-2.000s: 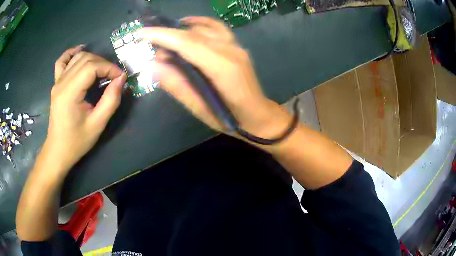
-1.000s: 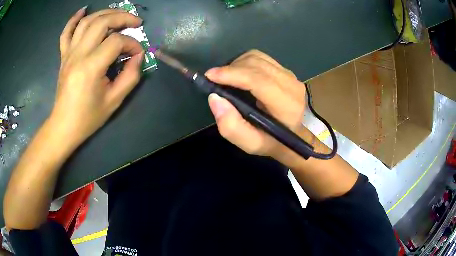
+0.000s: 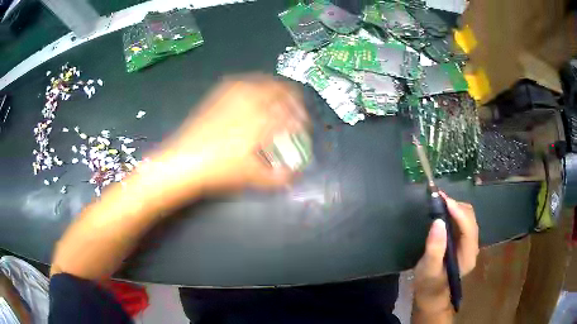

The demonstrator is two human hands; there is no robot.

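Note:
My left hand (image 3: pixel 253 133) is blurred over the middle of the green bench top. It holds a small circuit board (image 3: pixel 288 152), which shows whitish and green at the fingers and is also blurred. My right hand (image 3: pixel 446 243) is at the right near the bench's front edge, closed around the black handle of the soldering iron (image 3: pixel 452 259). The iron points up and away, its thin metal tip over the near left part of the boards with silver pins (image 3: pixel 446 136). Whether the tip touches them I cannot tell.
A pile of green and grey boards (image 3: pixel 360 60) lies at the far side. Set-aside boards (image 3: pixel 163 39) lie far left, small loose white components (image 3: pixel 104 158) at left. A tray of dark grains (image 3: pixel 506 152), a yellow holder (image 3: pixel 545 205) and a cardboard box (image 3: pixel 500 278) are at right.
The view has shifted to show more of the bench. My left hand has moved right with the board, off its earlier spot. The iron has moved away from the board, to the right.

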